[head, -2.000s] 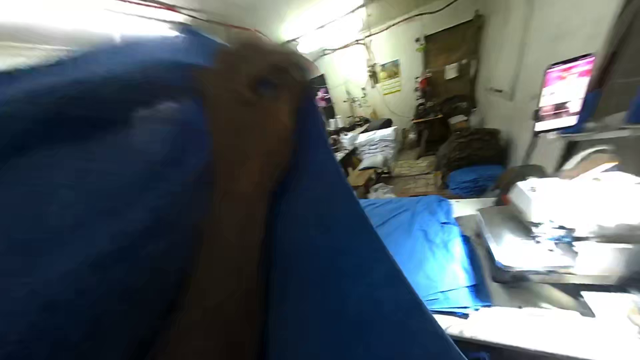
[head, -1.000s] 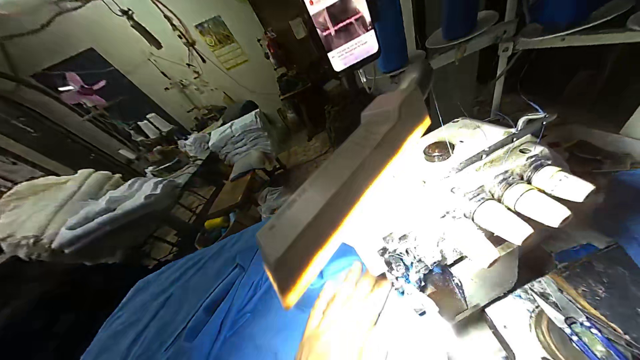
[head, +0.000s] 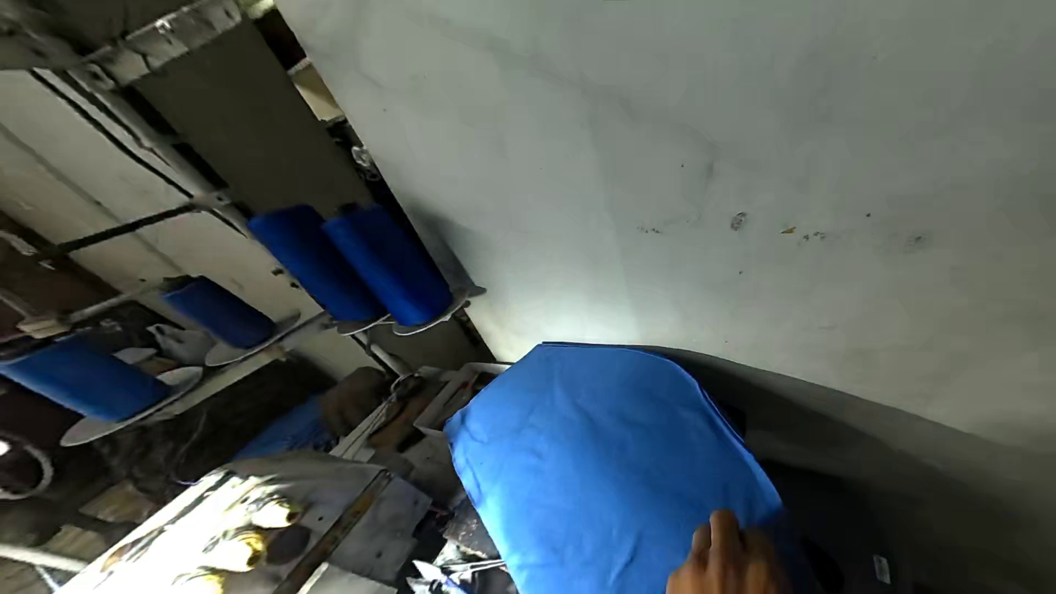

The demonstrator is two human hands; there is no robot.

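A blue cloth piece (head: 606, 462), cut with a rounded top edge, lies at the lower middle, beside the pale wall. At its lower right edge is my right hand (head: 726, 557), fingers bent and closed on the cloth; the fingertips' exact hold is partly hidden. My left hand is out of view. Left of the cloth stands a sewing machine (head: 330, 503), brightly lit at its lower left. Small metal scissors or snips (head: 437, 573) lie between the machine and the cloth, partly cut off by the frame.
A pale wall (head: 701, 181) fills the upper right. Several blue thread cones, one a near cone (head: 388, 264), stand on a metal rack at left. An open tray (head: 454, 400) sits behind the cloth. A dark brown shape (head: 355, 400) near blue fabric may be a hand; I cannot tell.
The view has swung far right, from the room and machine to the wall and thread rack. A hand lay on blue cloth beside the machine one second ago; my right hand now shows at the cloth's edge.
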